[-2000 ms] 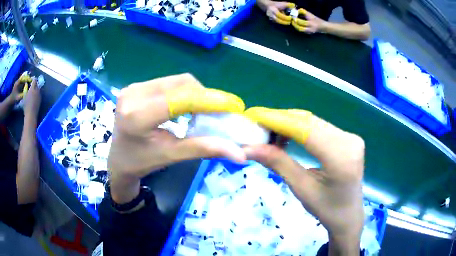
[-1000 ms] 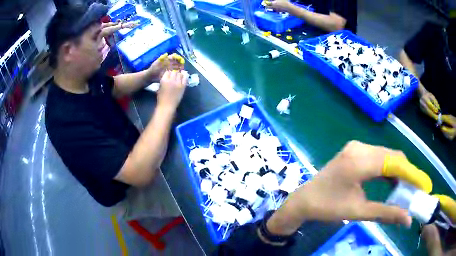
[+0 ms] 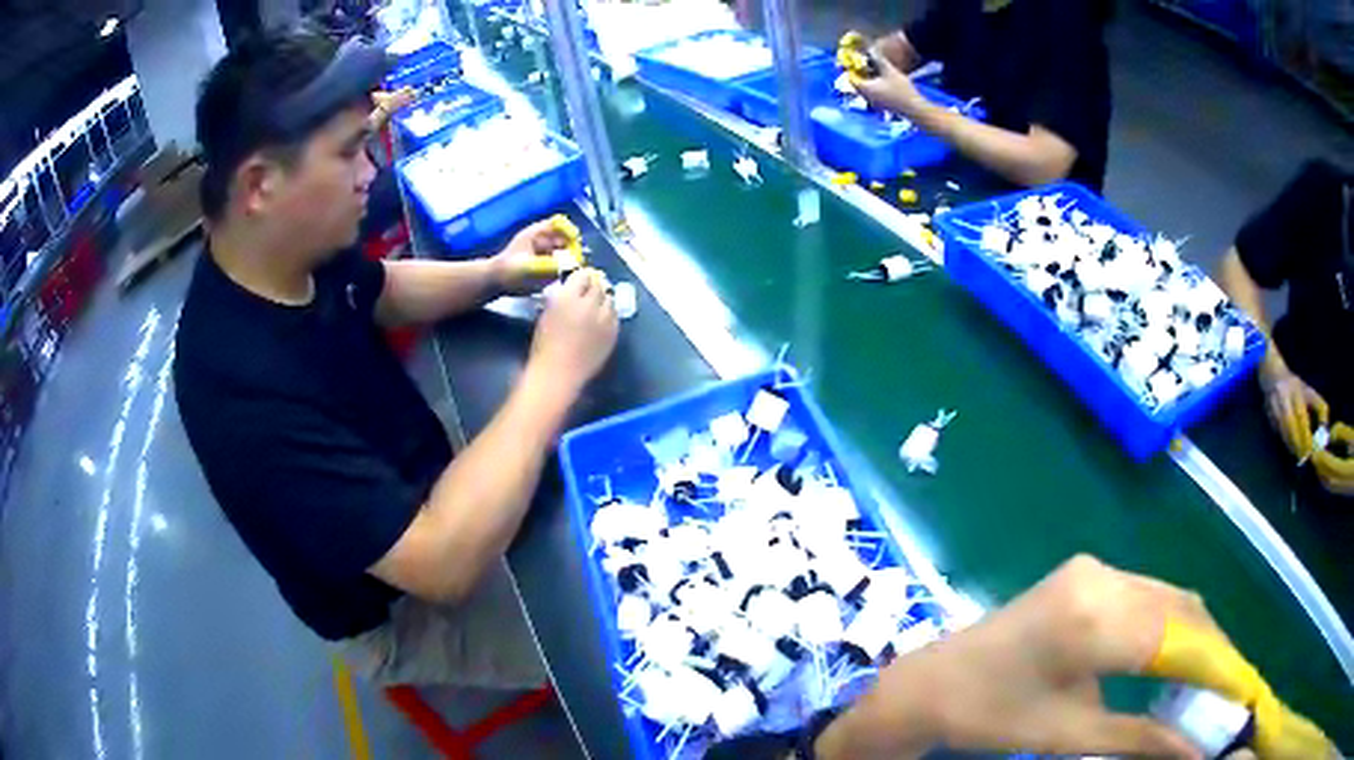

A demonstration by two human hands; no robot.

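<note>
My left hand (image 3: 1039,668), with yellow finger cots, is at the lower right, its thumb and finger closed around a wired module (image 3: 1210,719). The module shows as a white block with a dark end, partly cut off by the bottom edge. My right hand cannot be made out; the frame ends there. The blue module bin (image 3: 590,535) sits on the dark worktop left of my left hand, full of jumbled white-and-black modules with thin pale wires.
The green conveyor belt (image 3: 861,364) runs diagonally past the bin, with scattered modules (image 3: 922,443). A person (image 3: 319,356) sits at the left, working with both hands. Another blue module bin (image 3: 1039,342) stands across the belt, between two more people. A metal post (image 3: 582,112) rises beyond.
The view has turned left and up. The housing bin has left the picture. My left hand and the module have dropped towards the lower right, and my right hand has gone out of sight.
</note>
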